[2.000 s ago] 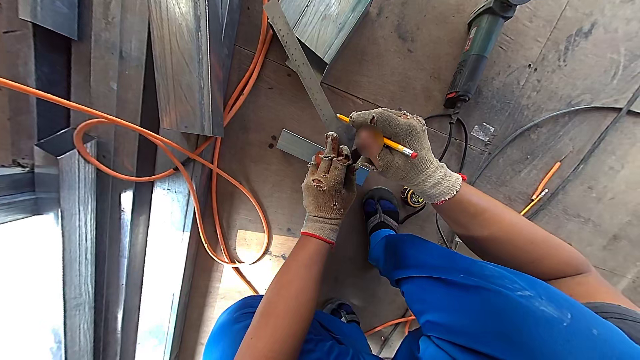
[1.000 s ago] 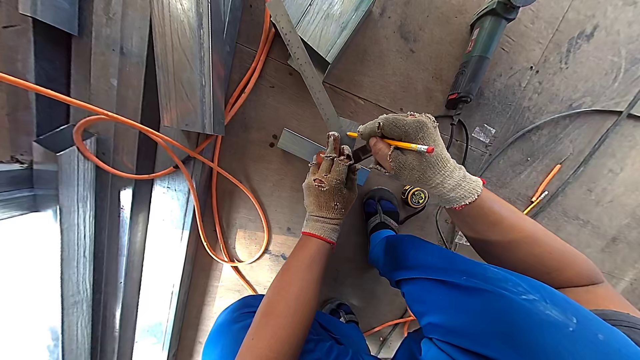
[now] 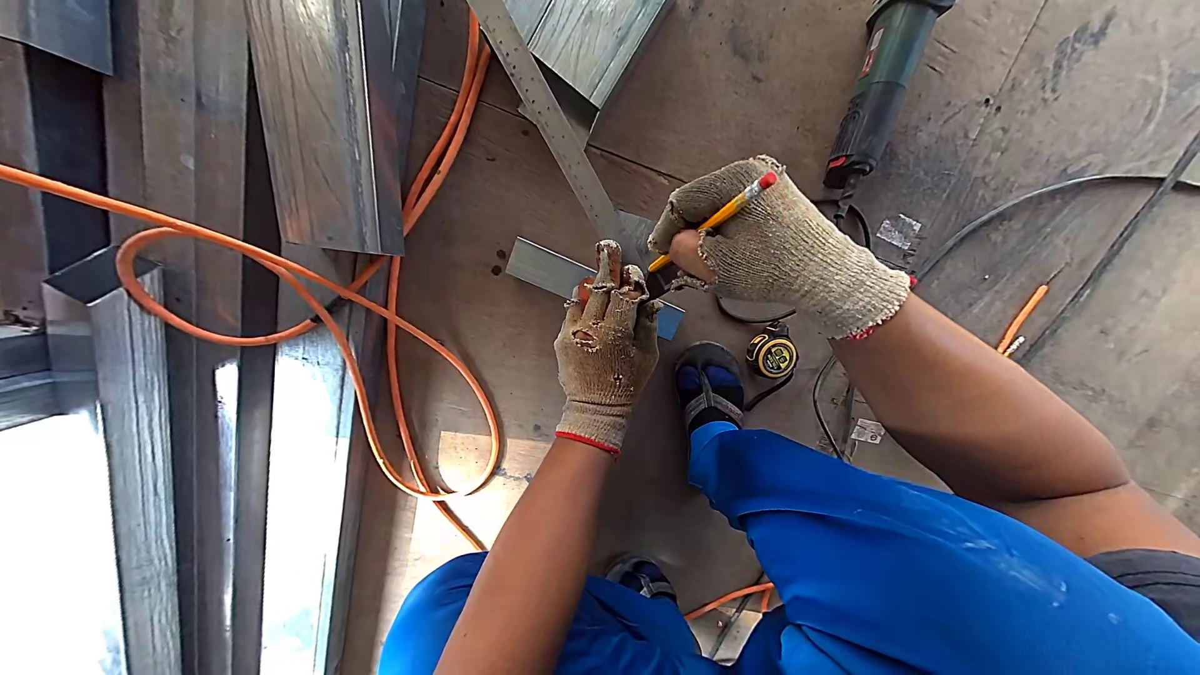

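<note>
My left hand (image 3: pixel 607 342), in a worn, frayed knit glove, presses on a short flat metal piece (image 3: pixel 548 270) and the lower end of a perforated metal strip or rule (image 3: pixel 553 112). In my gloved right hand (image 3: pixel 778 244) is a yellow pencil (image 3: pixel 727 216), its eraser end up and its tip down by my left fingertips. A dark object (image 3: pixel 664 279) lies between the two hands, mostly hidden. Part of something blue (image 3: pixel 669 322) shows just below them. To the right of my left hand, a tape measure (image 3: pixel 772 352) rests on the floor.
Metal profiles (image 3: pixel 141 469) lie along the left, with an orange hose or cable (image 3: pixel 375 319) looped over them. Another metal profile (image 3: pixel 600 47) is at the top. An angle grinder (image 3: pixel 872 94) lies at the upper right near dark cables (image 3: pixel 1012 202). My shoe (image 3: pixel 710 384) is close to the tape measure.
My right hand has tilted the pencil from nearly flat to steeper, its eraser end now higher. The tape measure, partly hidden by the right hand two seconds ago, shows fully. My left hand has stayed in place.
</note>
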